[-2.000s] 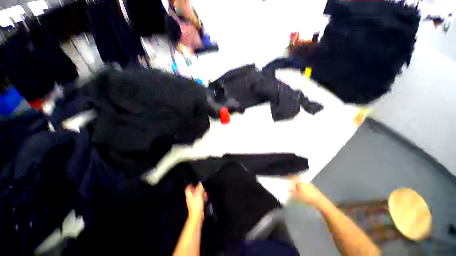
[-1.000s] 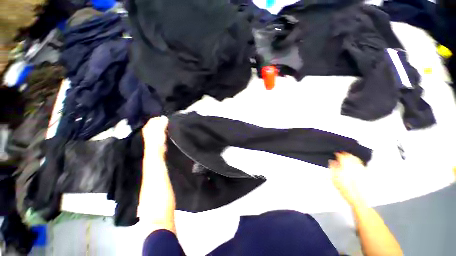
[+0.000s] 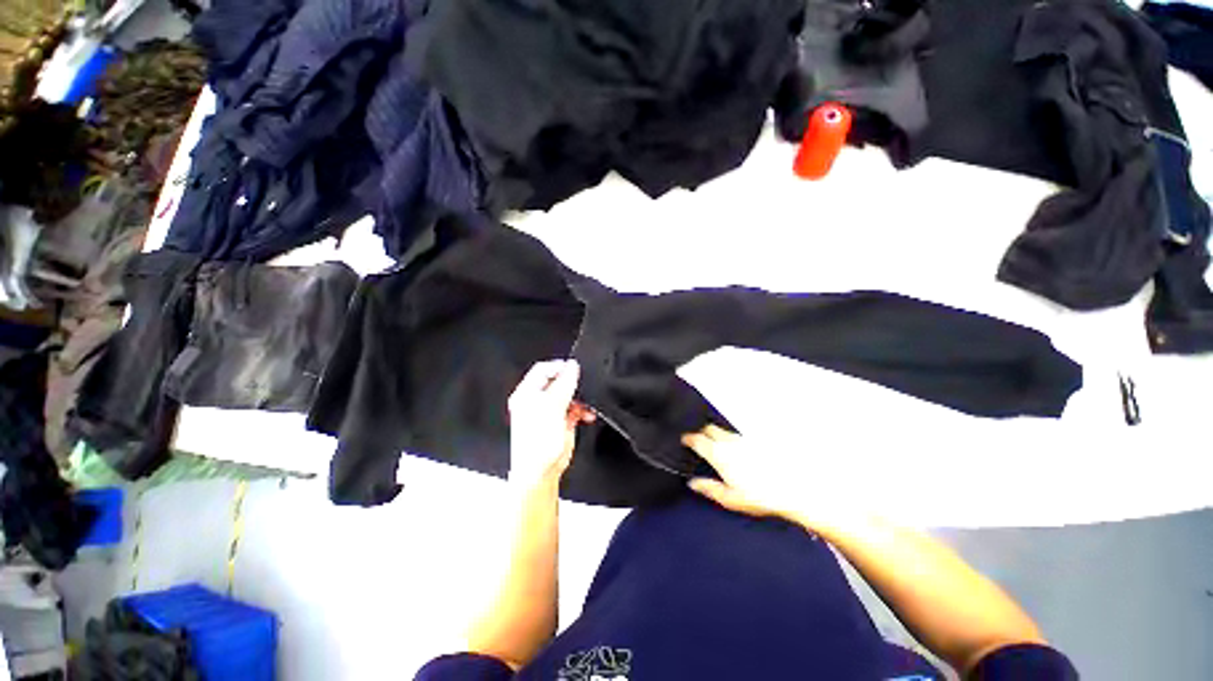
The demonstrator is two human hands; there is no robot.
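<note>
A black jacket lies spread on the white table in front of me, one long sleeve stretched out to the right and another hanging down at the left. A pale line runs along its front edge. My left hand holds the jacket at this edge, near the middle. My right hand rests on the jacket's lower edge with its fingers spread; whether it grips the cloth cannot be told. A small dark tool, perhaps thread snips, lies on the table beyond the cuff.
A red-orange thread cone lies by a pile of black garments. Navy pinstriped garments and faded black denim lie at left. More black garments lie at back right. A blue bin stands on the floor.
The view has turned down to the table. The jacket now lies more spread out. My left hand has moved to its middle edge, and my right hand has left the cuff for the lower edge.
</note>
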